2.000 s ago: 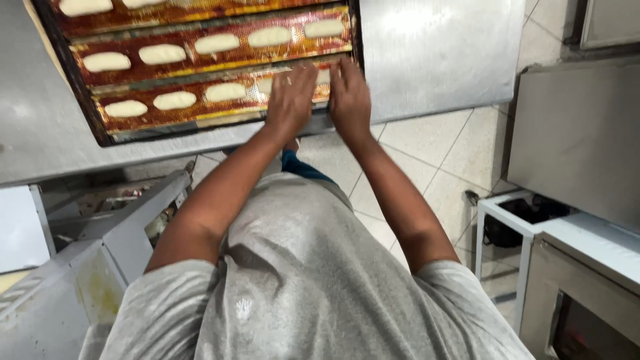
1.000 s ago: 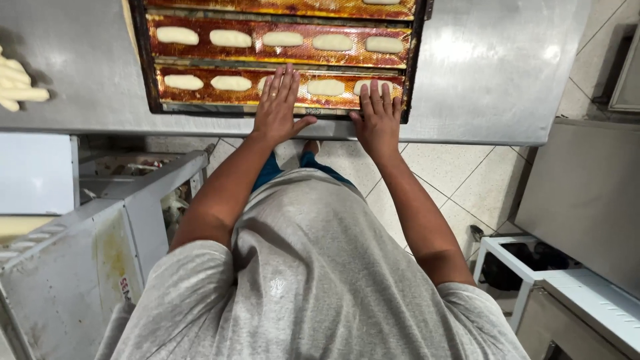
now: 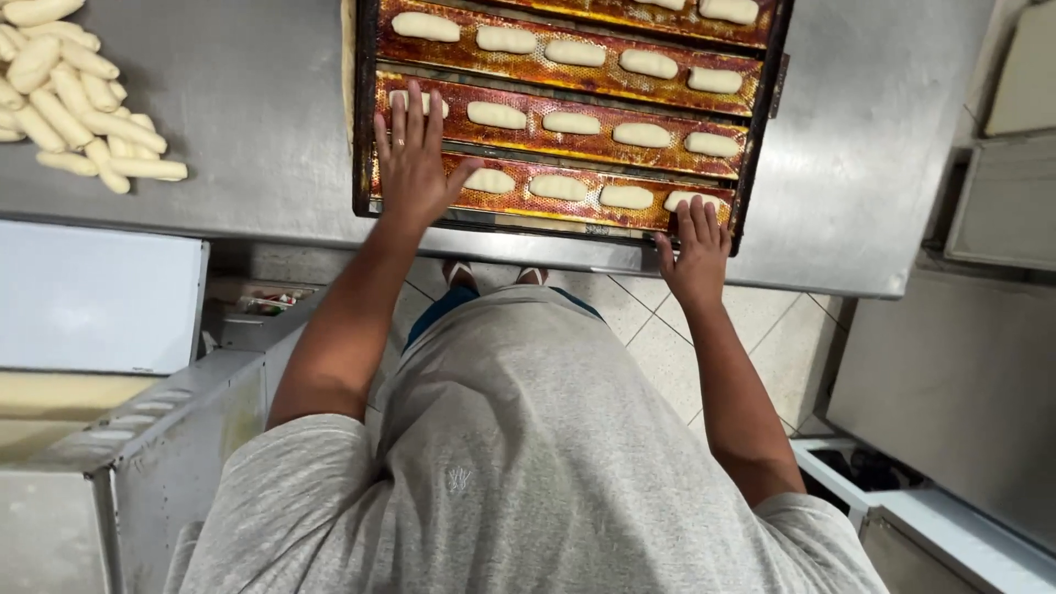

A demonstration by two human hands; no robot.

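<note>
A dark-framed baking tray (image 3: 360,132) with perforated reddish-brown channels lies on a stainless steel table. Short oblong dough pieces (image 3: 575,53) sit in spaced rows along the channels. My left hand (image 3: 415,173) is spread flat over the tray's left side, its fingers partly covering a dough piece (image 3: 440,106) in the second row from the front. At the front right corner my right hand (image 3: 697,247) rests its fingertips on the last dough piece (image 3: 681,198) of the front row, fingers slightly apart.
A pile of longer dough rolls (image 3: 78,103) lies on the steel table (image 3: 858,124), left of the tray. An open-topped metal cabinet (image 3: 190,429) stands below at left. Grey metal equipment (image 3: 949,388) and a white-framed stand (image 3: 825,454) are at right, over a tiled floor.
My hands were close together at the tray's front right two seconds ago; now they are far apart, the left hand at the tray's left side. The view has shifted, showing more of the dough pile.
</note>
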